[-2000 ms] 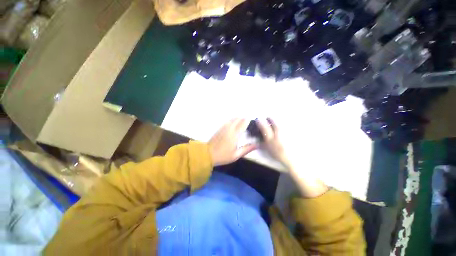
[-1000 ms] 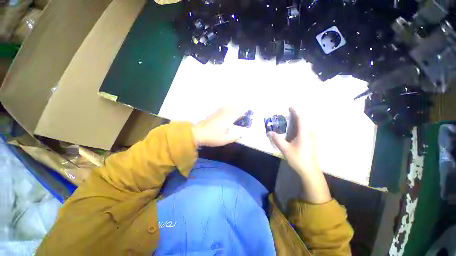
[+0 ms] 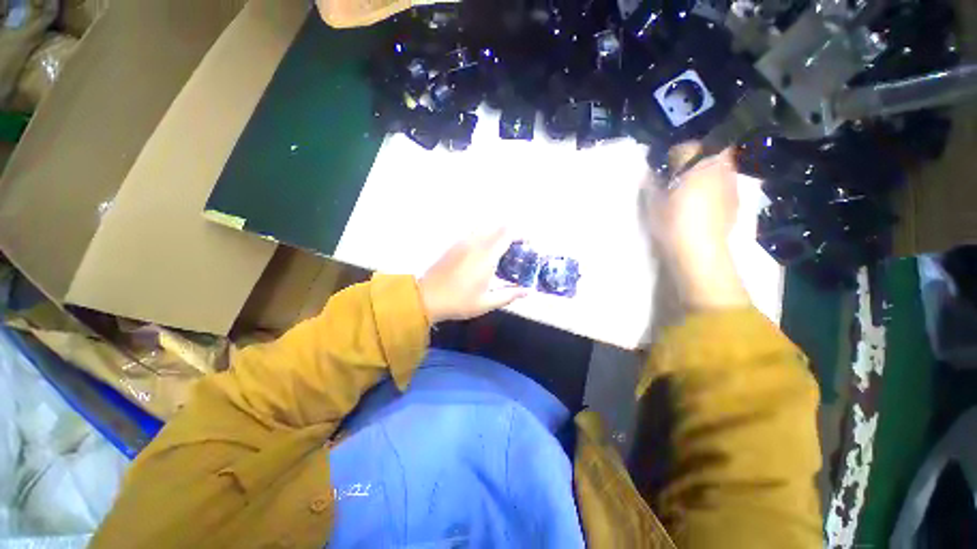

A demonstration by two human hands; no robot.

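Note:
Two small black socket inserts (image 3: pixel 539 269) lie side by side near the front edge of the white work sheet (image 3: pixel 429 204). My left hand (image 3: pixel 467 281) holds the left one, fingers at its left side and below it. My right hand (image 3: pixel 696 204) is at the front edge of the big heap of black parts (image 3: pixel 536 59), fingers at a dark part there. The hand is blurred, so whether it grips that part cannot be told.
A square faceplate with a pale edge (image 3: pixel 684 98) lies in the heap. A silvery screwdriver head (image 3: pixel 809 75) with a pale tube hangs at upper right. An open carton (image 3: pixel 177 193) stands left of the dark green bench (image 3: pixel 289 139). A green conveyor (image 3: pixel 905 375) runs at right.
My right hand has left the insert it held and moved up and right to the heap. The two inserts, apart a second ago, now sit together beside my left hand.

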